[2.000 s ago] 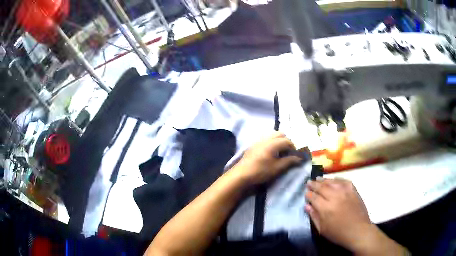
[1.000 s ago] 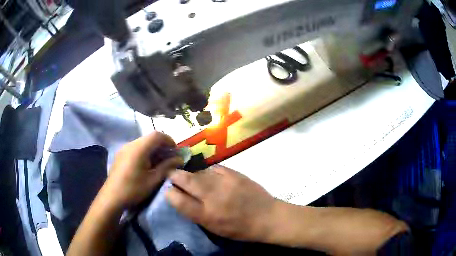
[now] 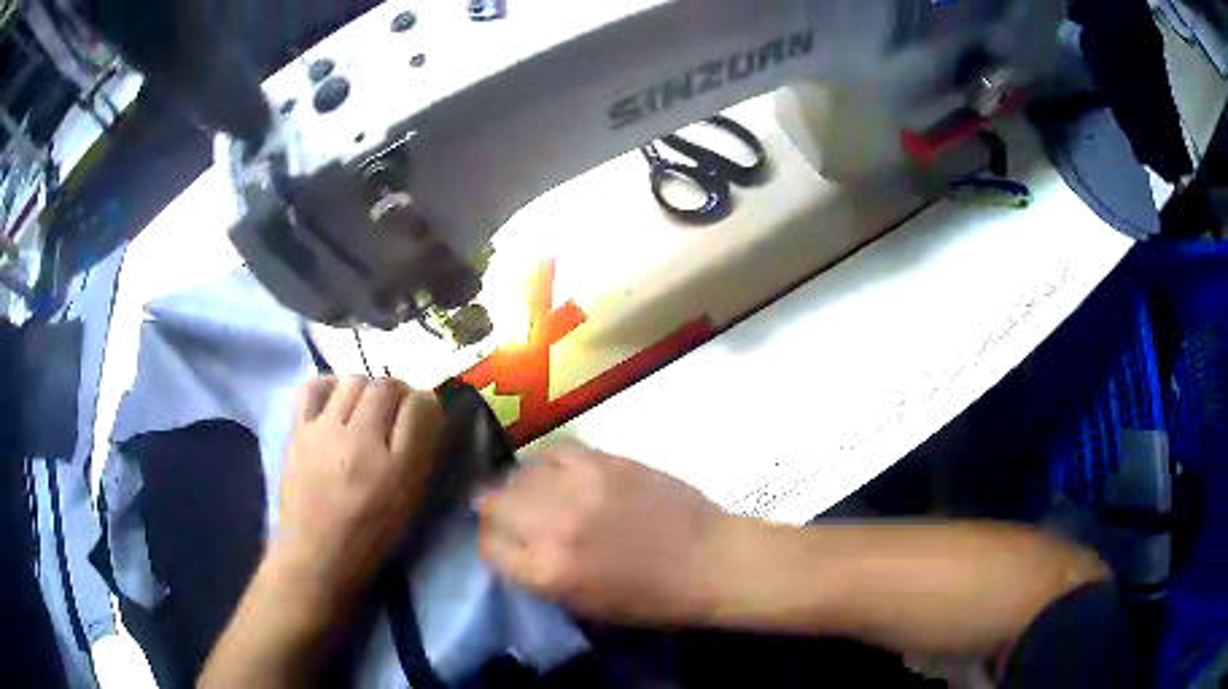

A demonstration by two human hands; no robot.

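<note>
The garment panel lies with its light grey-blue wrong side (image 3: 226, 353) up, left of and in front of the machine. A narrow black strip (image 3: 405, 622) crosses it. My left hand (image 3: 353, 464) lies on the cloth with its fingers bent over a dark edge (image 3: 467, 424). My right hand (image 3: 579, 525) is closed on the same cloth at the right of that edge, slightly blurred. The presser foot area (image 3: 465, 323) of the white lockstitch machine (image 3: 525, 121) is just beyond my hands. Whether the cloth lies under the foot cannot be seen.
Black-handled scissors (image 3: 703, 172) lie under the machine arm. Red tape (image 3: 613, 377) forms a cross and a strip on the bed. A blue plastic basket (image 3: 1192, 390) stands at the right. More panels (image 3: 51, 390) lie at the far left; a grey piece (image 3: 1107, 168) hangs at the right.
The view has swung right and closer to the machine. My left hand has gone from pinching the cloth edge to lying over it, and the dark edge now shows between my hands.
</note>
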